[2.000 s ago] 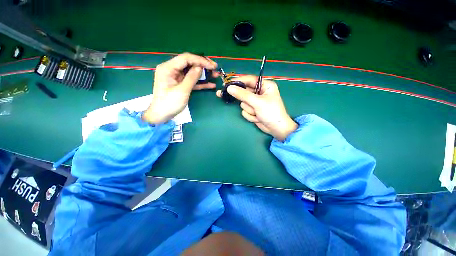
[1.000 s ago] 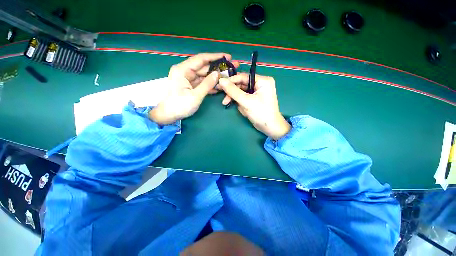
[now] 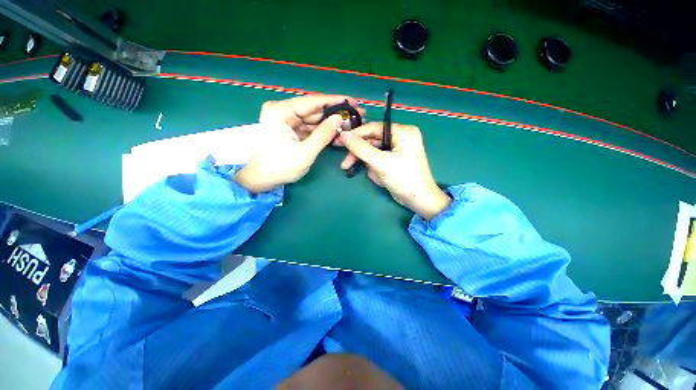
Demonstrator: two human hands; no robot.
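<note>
My left hand (image 3: 288,145) holds a round black device unit (image 3: 345,114) above the green mat, its open side up with gold and pale parts showing. The left thumb lies on its near edge. My right hand (image 3: 393,162) has its thumb and index fingertips at the same edge, touching the left thumb tip. A thin black stick, possibly tweezers (image 3: 388,120), stands up between the right fingers; its lower end shows below them. Whether the right fingertips pinch a small part is hidden.
White sheets (image 3: 183,152) lie under my left forearm. A ribbed black block (image 3: 99,84) and a dark bar (image 3: 66,108) are at the left by a metal post. Black discs (image 3: 501,50) sit on the belt beyond the red lines. White paper (image 3: 678,255) lies far right, a bin (image 3: 38,282) lower left.
Two seconds ago my right hand held the unit and my left fingers were apart from it. Now my left hand holds it open side up, with the right fingertips at its edge. Belt discs appear further right.
</note>
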